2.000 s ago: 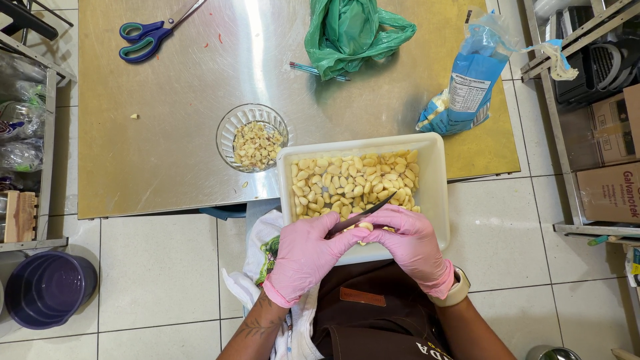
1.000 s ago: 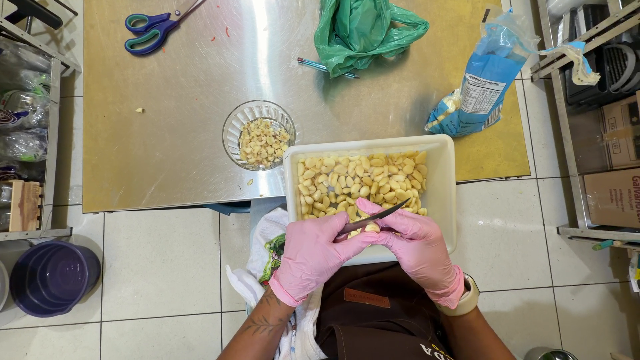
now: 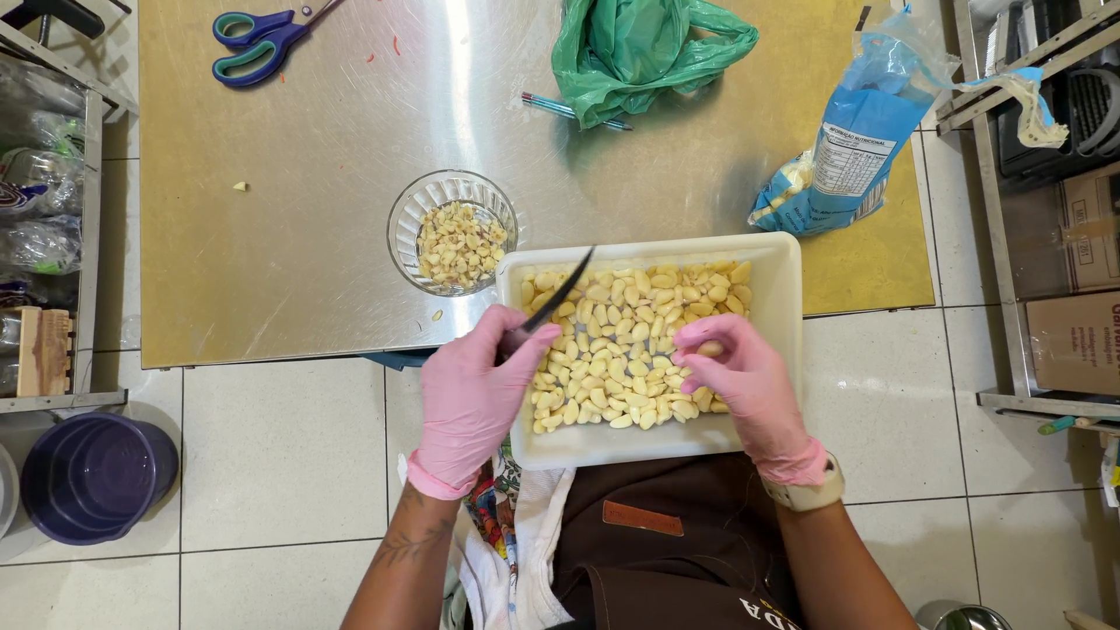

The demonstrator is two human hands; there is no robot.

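Observation:
Both hands wear pink gloves. My left hand (image 3: 479, 385) holds a small dark-bladed knife (image 3: 560, 293), its tip pointing up and right over the left edge of a white plastic tray (image 3: 786, 350). Peeled garlic cloves (image 3: 626, 337) cover much of the tray's bottom. Over the tray's right side, my right hand (image 3: 735, 372) pinches a single garlic clove (image 3: 710, 348) between thumb and fingers. Just beyond the tray's upper left corner, a ribbed clear glass bowl (image 3: 404, 236) contains small cut pieces (image 3: 459, 245).
On the metal table (image 3: 289, 254) lie blue-handled scissors (image 3: 262, 44), a green plastic bag (image 3: 639, 52), pens (image 3: 560, 108) and an open blue bag (image 3: 853, 149). Shelving racks stand on both sides. A purple bucket (image 3: 101, 477) is on the tiled floor at left.
My hands were together over the tray's near edge with the knife between them. Now they are apart, the left with the knife at the tray's left side, the right over its right side.

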